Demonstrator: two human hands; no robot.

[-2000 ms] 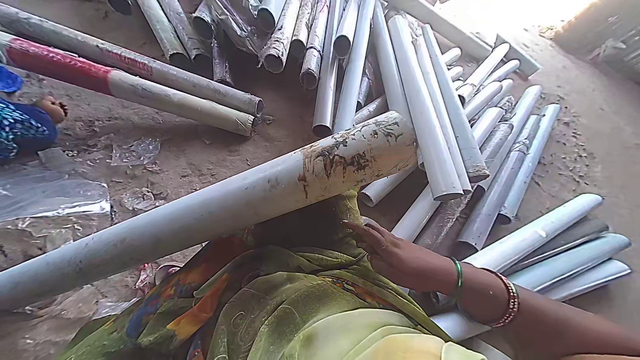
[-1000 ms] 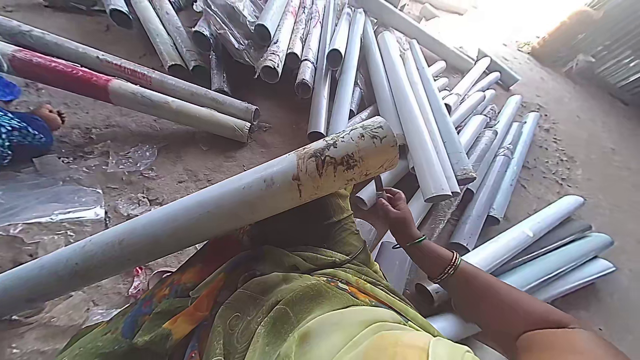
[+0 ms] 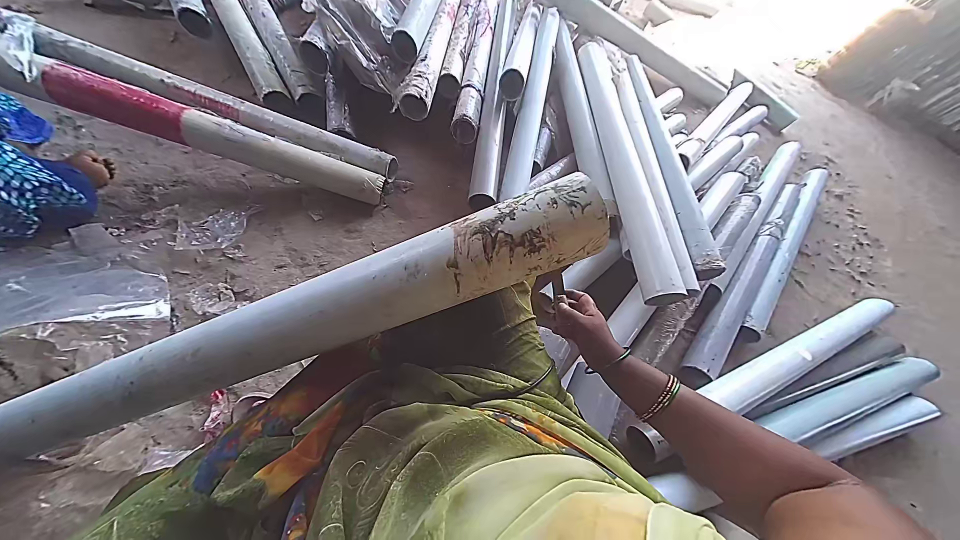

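Observation:
A long grey plastic pipe (image 3: 300, 322) lies slantwise across my lap, its upper right end coated pale and streaked with dark brown marks. Just below that end, my right hand (image 3: 574, 319) is closed on a small dark flat tool (image 3: 558, 285), whose kind I cannot tell. Bangles circle the wrist. Part of the tool and the fingertips are hidden at the pipe's underside. My left hand is not visible. Green patterned cloth (image 3: 450, 450) covers my lap under the pipe.
Many grey pipes (image 3: 630, 172) lie in a loose pile ahead and to the right. Two long pipes, one with a red band (image 3: 112, 101), lie at upper left near another person's foot (image 3: 91, 166). Clear plastic sheeting (image 3: 82, 292) lies on the dirt floor; a corrugated wall (image 3: 900, 67) stands at upper right.
My right hand has moved up from beside the cloth to just under the pipe's marked end, and the dark tool now shows in it. The pipe stays across my lap.

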